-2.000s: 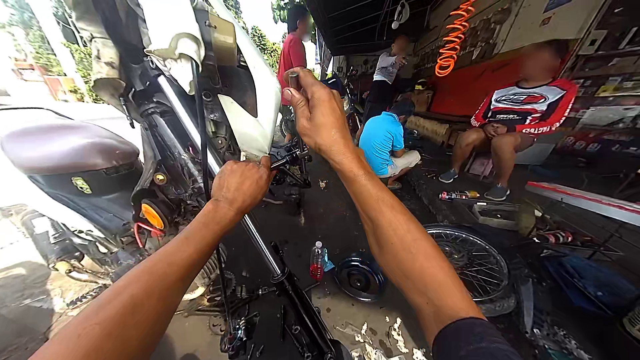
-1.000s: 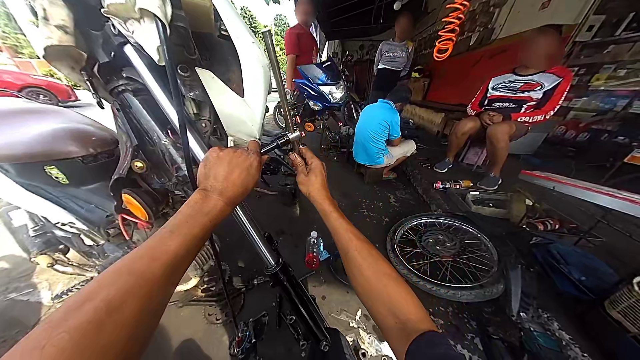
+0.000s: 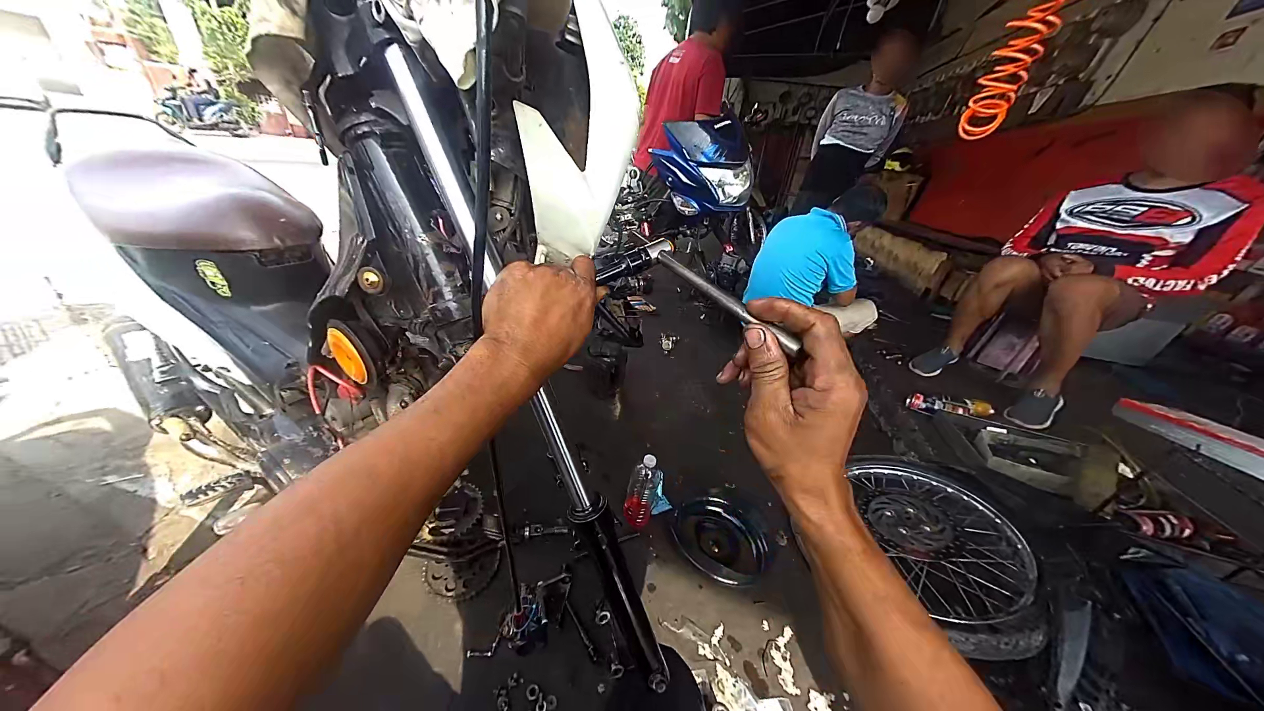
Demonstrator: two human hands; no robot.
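My right hand grips the near end of a steel bar handle, which meets a dark cylindrical tool or shaft at its far end. My left hand is closed around the near part of that shaft, beside a white plastic fairing; what lies inside the fist is hidden. A motorcycle's chrome fork tube runs down behind my left wrist to a black lower fork leg. A black cable hangs alongside it.
On the floor are a spoked wheel, a round black pan, a plastic bottle with red liquid and loose sprockets. Several people are near, one crouching in a blue shirt. An orange coiled hose hangs at upper right.
The bar has swung from upright to slanting down toward me, with my right hand now at its near end. My left hand has stayed by the fairing.
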